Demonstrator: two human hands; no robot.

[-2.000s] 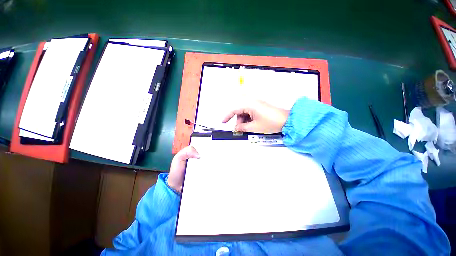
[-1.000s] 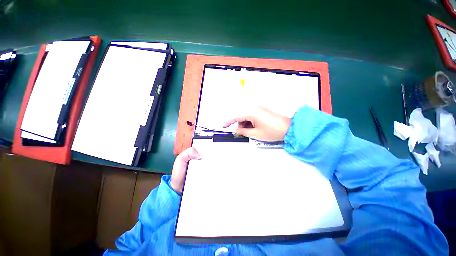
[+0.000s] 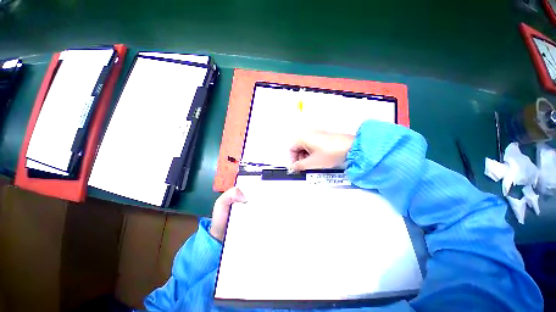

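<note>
A screen module point(image 3: 317, 244), white back up, lies tilted toward me over the front edge of an orange-red foam tray point(image 3: 236, 116). Its dark connector strip point(image 3: 277, 175) is on the far edge. My left hand point(image 3: 225, 210) holds its left edge near the far corner, thumb on the white face. My right hand point(image 3: 314, 152) has its fingertips pinched at the dark strip; what lies under them is hidden. In the tray lies a white-faced, dark-framed unit point(image 3: 274, 122) with a small yellow spot, partly covered by my right hand and sleeve.
Stacked panels point(image 3: 149, 128) lie left of the tray. Further left, panels point(image 3: 67, 113) lie on another orange-red tray point(image 3: 30, 164). At right are a dark pointed tool point(image 3: 465, 159), a thin stick, crumpled white pieces point(image 3: 518, 170) and a tape roll point(image 3: 535, 120). Cartons point(image 3: 91, 244) stand below the bench edge at left.
My right fingers have curled in and shifted slightly at the strip. My left hand keeps its hold. The whole view has shifted slightly, with the bench items a little lower and further right.
</note>
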